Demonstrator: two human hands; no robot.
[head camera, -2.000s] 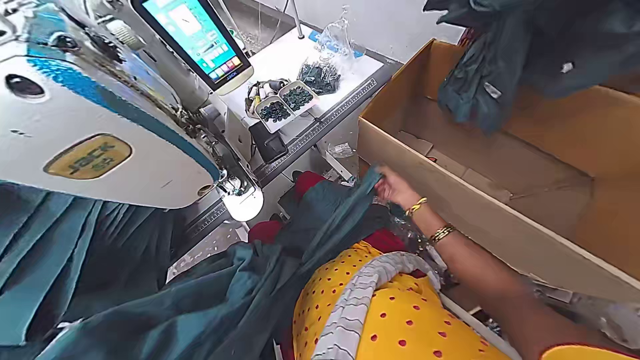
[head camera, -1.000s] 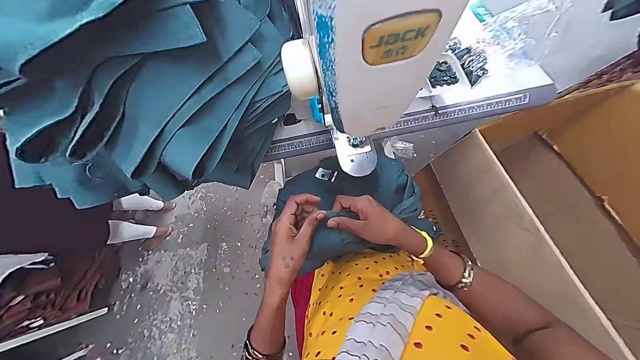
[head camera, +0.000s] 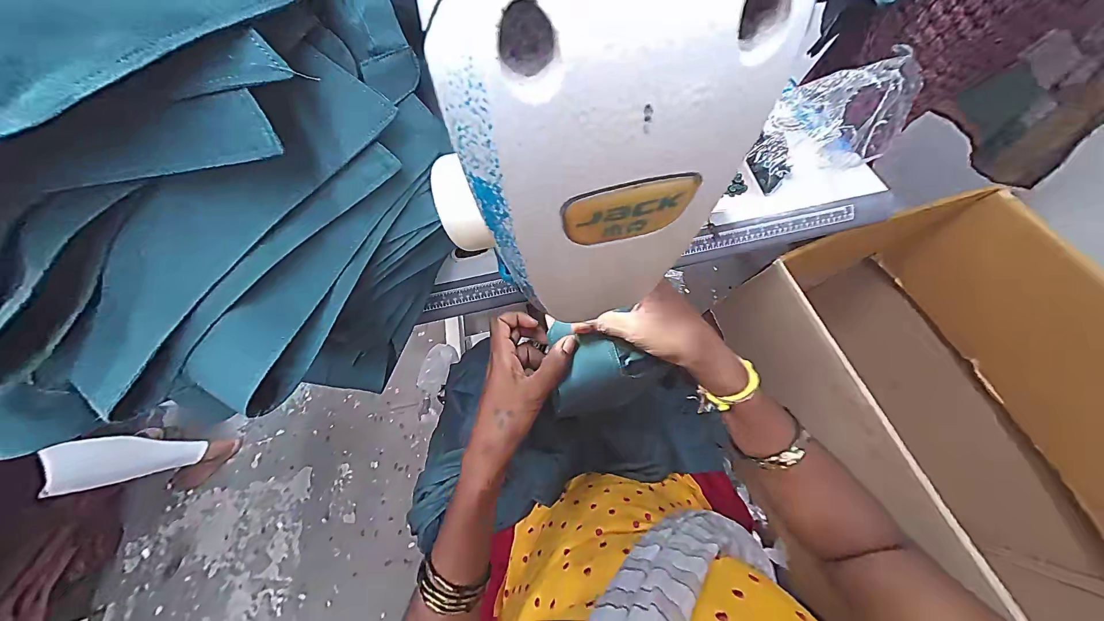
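Note:
A white Jack sewing machine head (head camera: 595, 112) fills the upper middle of the head view. Just below its lower end, a teal cloth garment (head camera: 586, 375) is pinched between both hands. My left hand (head camera: 522, 379) grips a fold with thumb and fingers, beside the machine's lower end. My right hand (head camera: 660, 328) holds the same cloth to the right, its fingertips partly behind the machine head. The rest of the garment drapes over my lap. The needle area is hidden by the machine head.
A stack of teal cloth pieces (head camera: 224, 233) hangs at the left. An open cardboard box (head camera: 871, 414) stands at the right. Behind the machine, the table edge bears a ruler strip (head camera: 768, 231), with a clear plastic bag (head camera: 849, 103) above it. Another person's foot (head camera: 207, 463) is at lower left.
Two seconds ago my right hand held cloth out beside the box; now both hands hold it under the machine head. Since one second ago they have moved up closer to the machine. The view has swung.

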